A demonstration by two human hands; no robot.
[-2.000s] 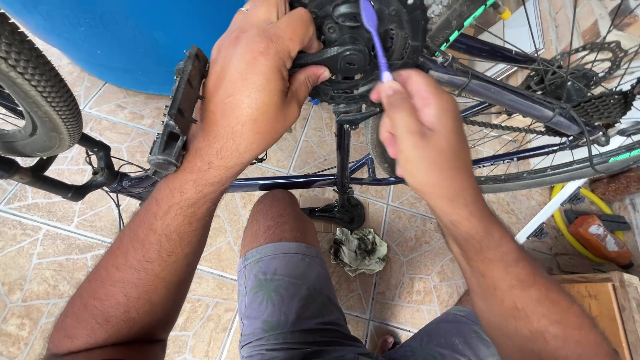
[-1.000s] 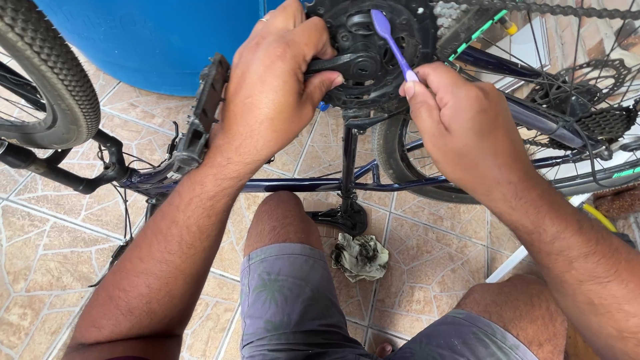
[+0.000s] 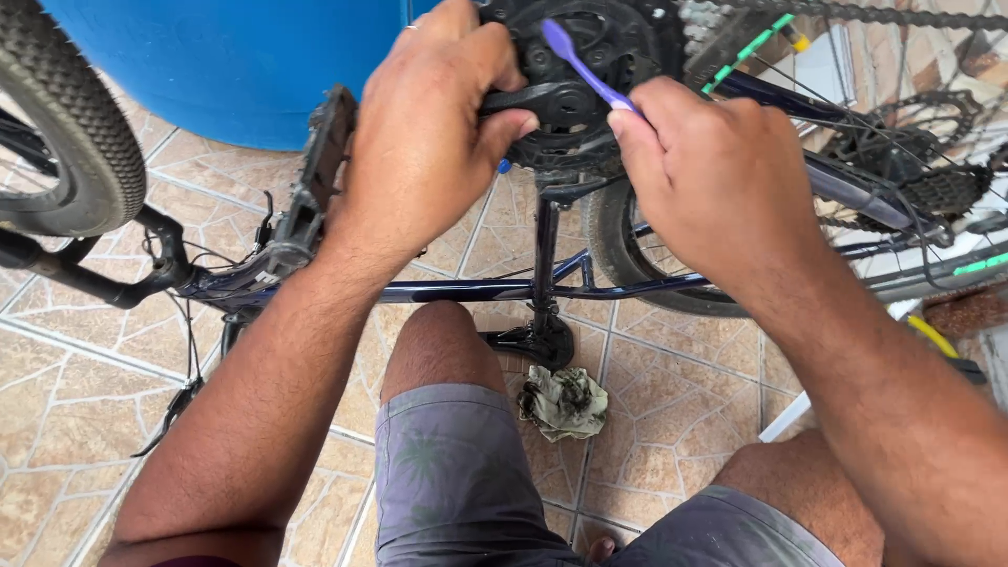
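My left hand (image 3: pixel 429 134) grips the black crank arm (image 3: pixel 516 100) of an upside-down-looking bicycle, thumb below it and fingers above. A black pedal (image 3: pixel 311 181) stands at the wrist's left side. In my right hand (image 3: pixel 713 165) is a purple toothbrush (image 3: pixel 587 71), held by its handle. Its head lies over the black chainring (image 3: pixel 622 47), at upper middle; whether the bristles touch it cannot be told. The dark blue frame tube (image 3: pixel 457 291) runs across below both hands. A bicycle chain (image 3: pixel 866 11) stretches off to the upper right.
A blue plastic barrel (image 3: pixel 236 63) stands behind at upper left, near a bicycle tyre (image 3: pixel 71 118). The rear sprockets (image 3: pixel 945 185) are at right. A stained crumpled cloth or paper (image 3: pixel 563 402) lies on the tiled floor below the opposite crank (image 3: pixel 535 342).
The toothbrush head has shifted from the upper part of the chainring area toward its left side since a second ago. My left hand keeps its grip on the crank arm.
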